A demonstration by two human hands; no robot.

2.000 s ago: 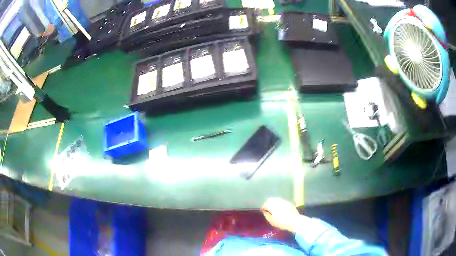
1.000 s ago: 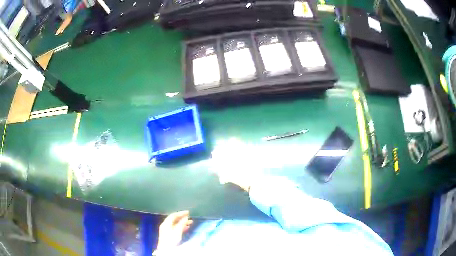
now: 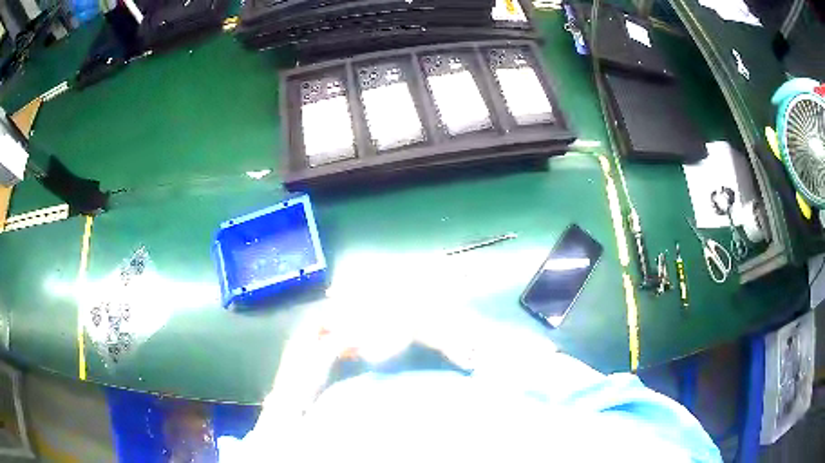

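Observation:
My left hand (image 3: 303, 351) and my right hand (image 3: 439, 327) are close together over the front edge of the green bench, washed out by glare. Their fingers and anything between them cannot be made out. A blue open bin (image 3: 273, 252) stands just left of and beyond my hands. A black smartphone (image 3: 563, 276) lies to their right. A thin tool, perhaps tweezers (image 3: 482, 243), lies beyond them.
A black foam tray (image 3: 425, 157) with several labelled units lies behind. A clear patterned bag (image 3: 122, 307) lies left. Scissors (image 3: 716, 260), small tools, dark boxes (image 3: 653, 118) and a fan (image 3: 808, 145) are at right.
My right hand reached left over the bench to a small white piece beside the bin. My left hand has come up from the bench edge beside it. The white piece is now lost in glare.

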